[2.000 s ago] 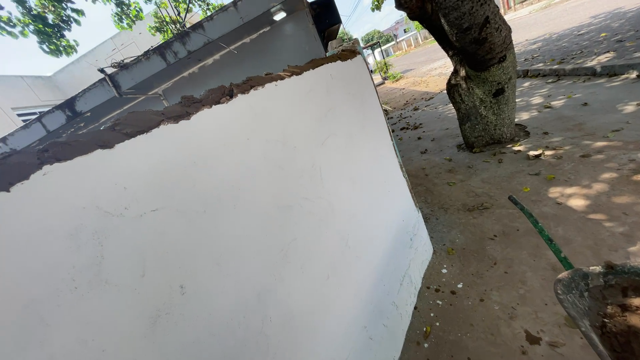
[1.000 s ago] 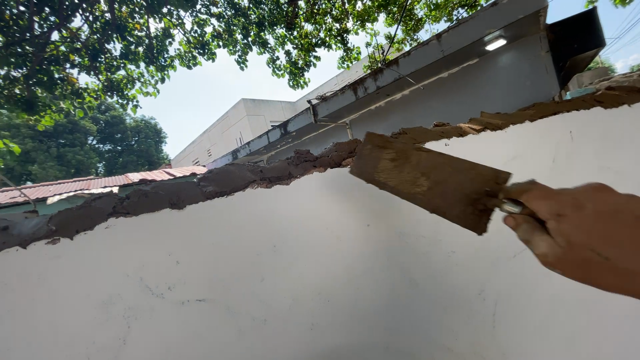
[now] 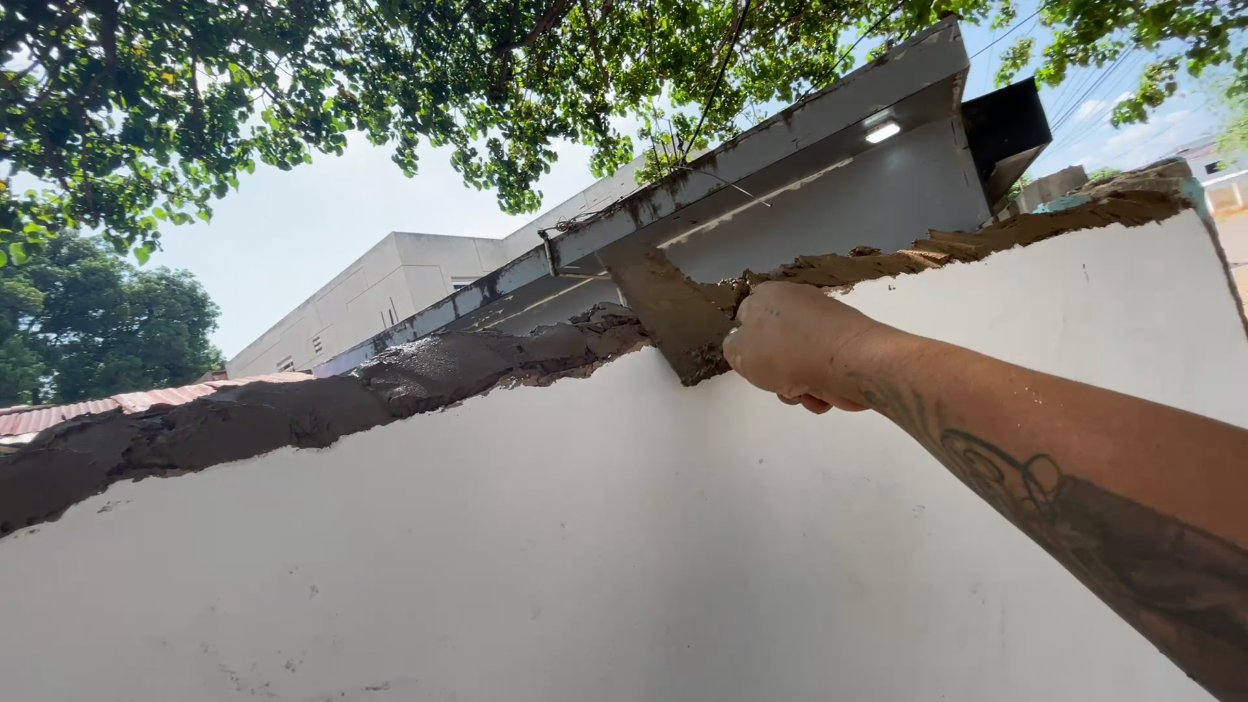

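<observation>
My right hand (image 3: 804, 346) grips the handle of a mortar-coated trowel (image 3: 673, 310), its fingers closed and the handle mostly hidden. The blade stands tilted across the top edge of a white wall (image 3: 585, 526), against the band of mortar there. Left of the blade the mortar (image 3: 292, 405) is dark grey and looks wet and thick. Toward the right, the strip of mortar (image 3: 1024, 229) is browner and rough, reaching the wall's end. My left hand is out of view.
Behind the wall rises a grey roof edge (image 3: 780, 141) with a lit lamp (image 3: 882, 133) under it. A black box (image 3: 1004, 136) sits at its right end. Reddish corrugated roofing (image 3: 107, 402) shows at the left, and leafy branches (image 3: 546, 68) hang overhead.
My right hand, absent two seconds ago, came into view with the trowel one second ago. The blade has since turned to a steeper angle. The view swung up from the ground and wheelbarrow.
</observation>
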